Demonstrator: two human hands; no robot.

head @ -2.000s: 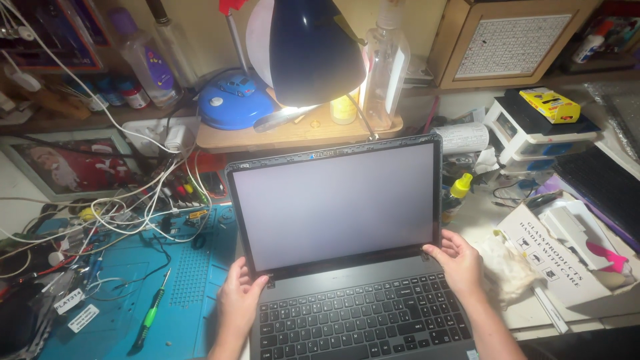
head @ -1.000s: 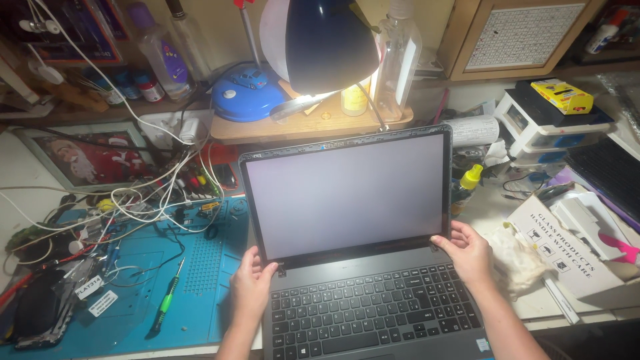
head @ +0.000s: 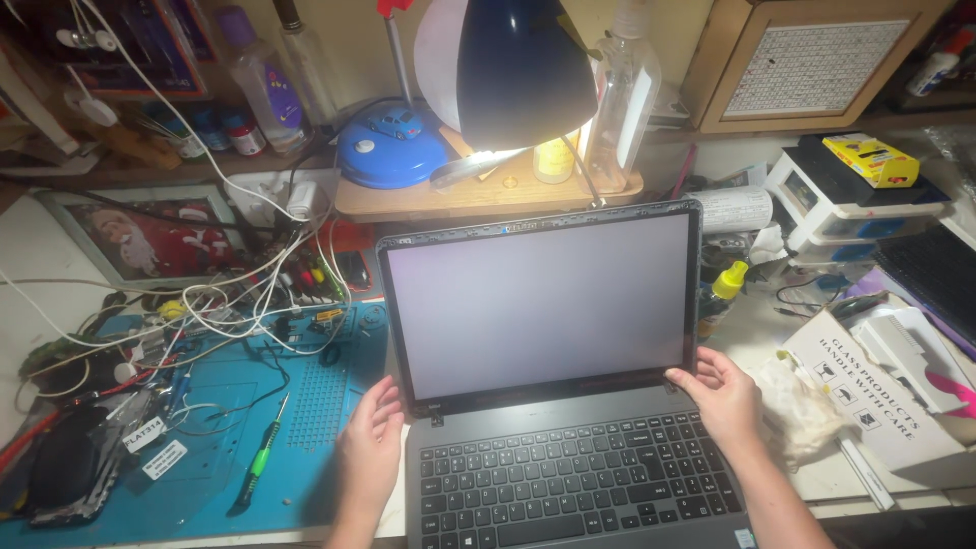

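Observation:
A laptop stands open in the middle, its lit blank screen (head: 541, 305) facing me. Along the screen's top edge the front bezel looks off, with the frame exposed. Below it lies the black keyboard (head: 564, 480). My right hand (head: 720, 400) grips the lower right corner of the screen, thumb on the front and fingers behind. My left hand (head: 372, 438) is just left of the lower left corner, fingers slightly curled and apart; it seems to hold nothing. A green screwdriver (head: 259, 465) lies on the blue work mat (head: 206, 488).
Tangled white cables (head: 259, 305) cross the mat's back left. Behind the laptop, a desk lamp (head: 526, 76) hangs over a wooden shelf (head: 457, 200). At right are a yellow-capped bottle (head: 720, 297), a cloth (head: 797, 412), an open cardboard box (head: 862, 389) and small plastic drawers (head: 854, 213).
My left hand has come off the screen's lower left corner, where its thumb rested before. My right hand stays at the lower right corner.

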